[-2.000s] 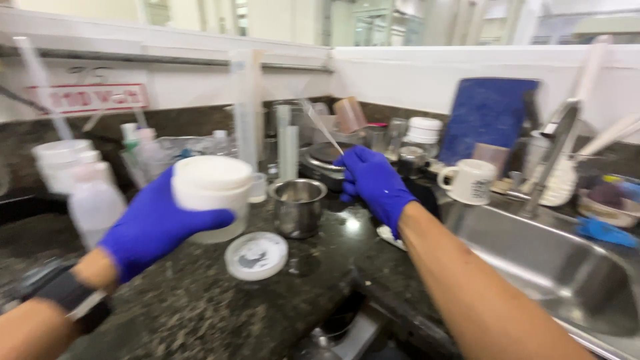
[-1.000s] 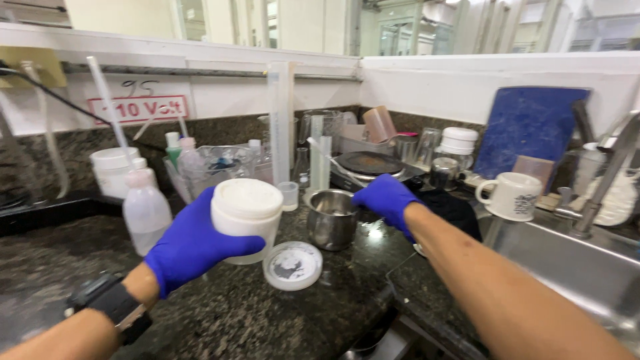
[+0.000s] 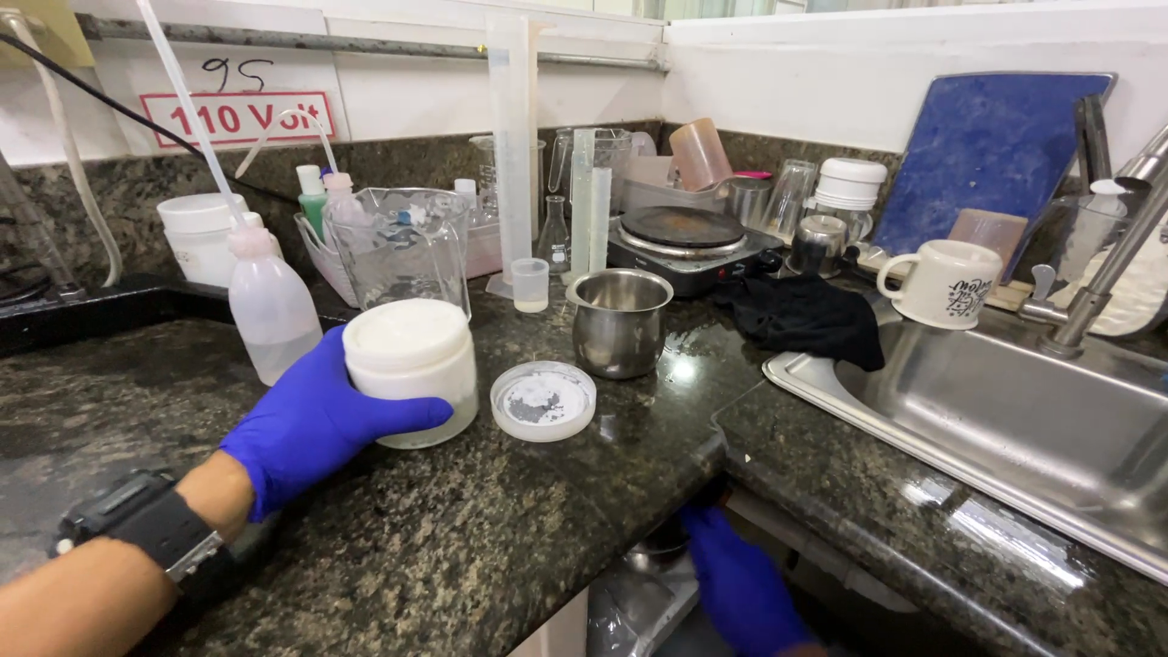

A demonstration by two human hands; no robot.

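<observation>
My left hand [image 3: 319, 415], in a blue glove, grips a white plastic jar [image 3: 415, 383] that stands on the granite counter, its top closed. Right of the jar lies a round plastic lid [image 3: 544, 401] with white residue inside. Behind the lid stands a small stainless steel pot [image 3: 620, 328], near a small plastic cup [image 3: 529, 285]. My right hand [image 3: 744, 579], also blue-gloved, reaches down below the counter's front edge, beside a metal vessel [image 3: 659, 547] in the open space. Its fingertips are in shadow, so its hold is unclear.
At left are a wash bottle [image 3: 274, 310] and a clear plastic pitcher [image 3: 401, 246]. Graduated cylinders [image 3: 511, 155] and a hot plate [image 3: 689, 251] stand behind. A black cloth [image 3: 803, 315] lies by the steel sink [image 3: 1022, 411], near a white mug [image 3: 944, 283].
My right hand has moved from beside the steel pot on the counter to below the counter's edge. My left hand keeps its hold on the white jar.
</observation>
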